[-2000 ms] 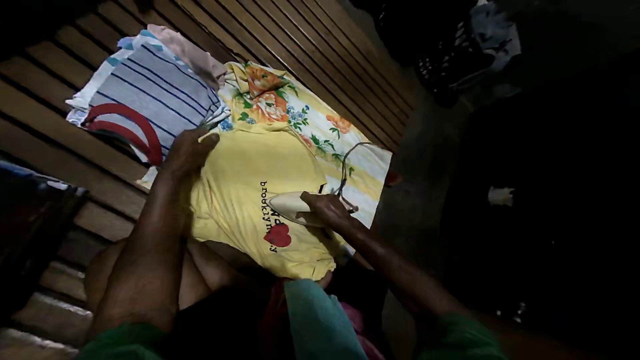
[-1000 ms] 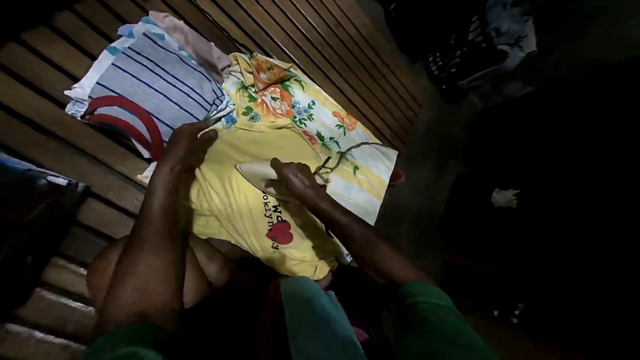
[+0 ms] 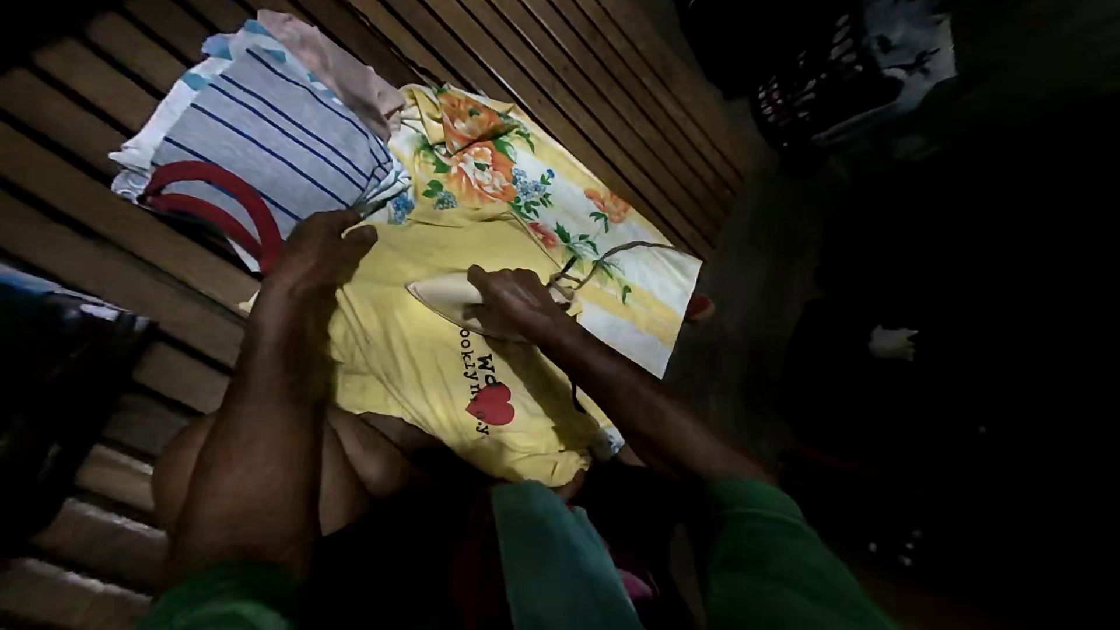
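A yellow shirt (image 3: 394, 289) with a red heart and dark lettering lies spread over a floral cloth (image 3: 560, 201). My right hand (image 3: 516, 302) is closed around the handle of a pale clothes iron (image 3: 442, 296), which rests on the shirt above the heart, its tip pointing left. The iron's cord (image 3: 626, 249) trails off to the right across the cloth. My left hand (image 3: 324, 249) is at the shirt's upper left edge with thumb and fingers on the fabric; whether it pinches the cloth is not plain.
Folded garments lie at the upper left: a striped grey one with red trim (image 3: 262, 131) and a pink one (image 3: 328, 66). All rests on a wooden slatted surface (image 3: 157, 271). A dark perforated basket (image 3: 809, 79) holding cloth stands at the upper right. Dark items (image 3: 52, 385) lie at the left edge.
The iron in my right hand has moved up and left over the shirt, from beside the heart to above the lettering. My left hand has stayed at the shirt's left edge.
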